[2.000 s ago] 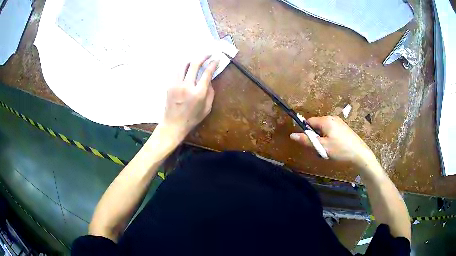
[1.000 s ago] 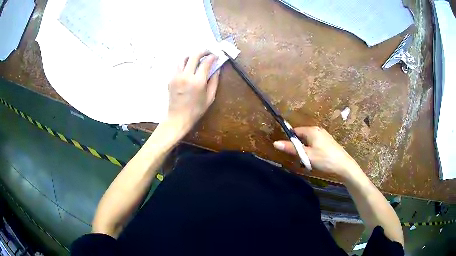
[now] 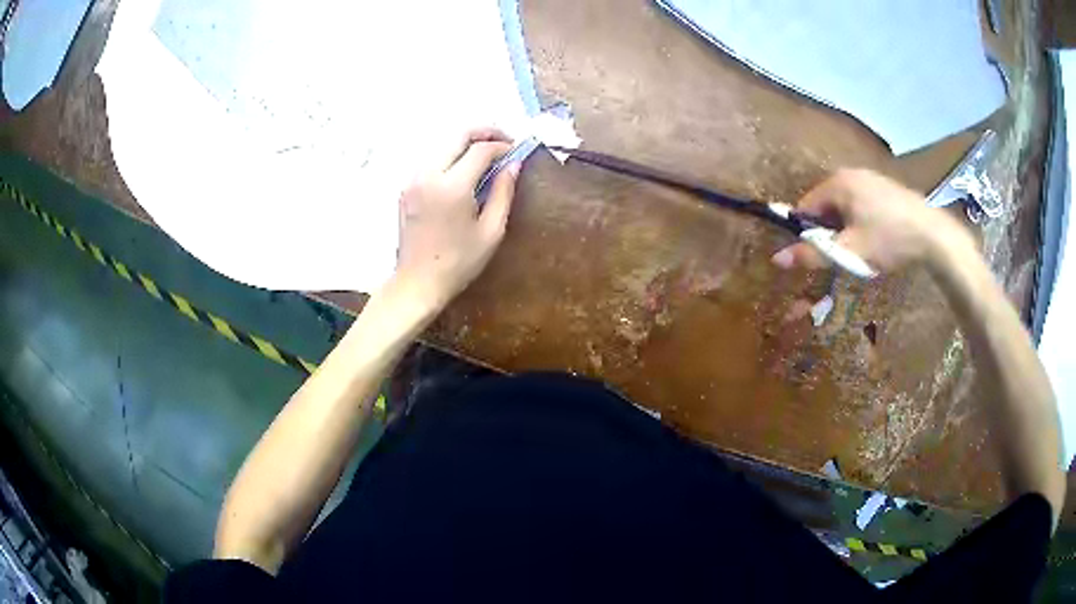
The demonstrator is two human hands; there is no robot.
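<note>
A large white rounded cut piece stack point(image 3: 271, 153) lies at the left, with grey layers at its right edge. My left hand point(image 3: 454, 224) grips the stack's edge near its right corner, fingers on top of it. My right hand point(image 3: 867, 224) holds the white-wrapped handle of the long dark shears point(image 3: 673, 179). The blades point left, and their tips are at the corner of the stack beside my left fingers. A small white and grey trimmed strip point(image 3: 555, 127) sticks out at the tips. Whether the blades are parted there cannot be told.
The worn brown table point(image 3: 661, 307) carries a pale blue panel point(image 3: 850, 71) at the back right, a crumpled offcut point(image 3: 970, 189) by my right forearm, a small white scrap point(image 3: 822, 310) and panels at both side edges. Yellow-and-black tape point(image 3: 165, 289) runs along the green floor.
My right hand has moved up and right with the shears' handles, so the shears now lie flatter. My left hand stays at the stack's edge, with its fingers more curled.
</note>
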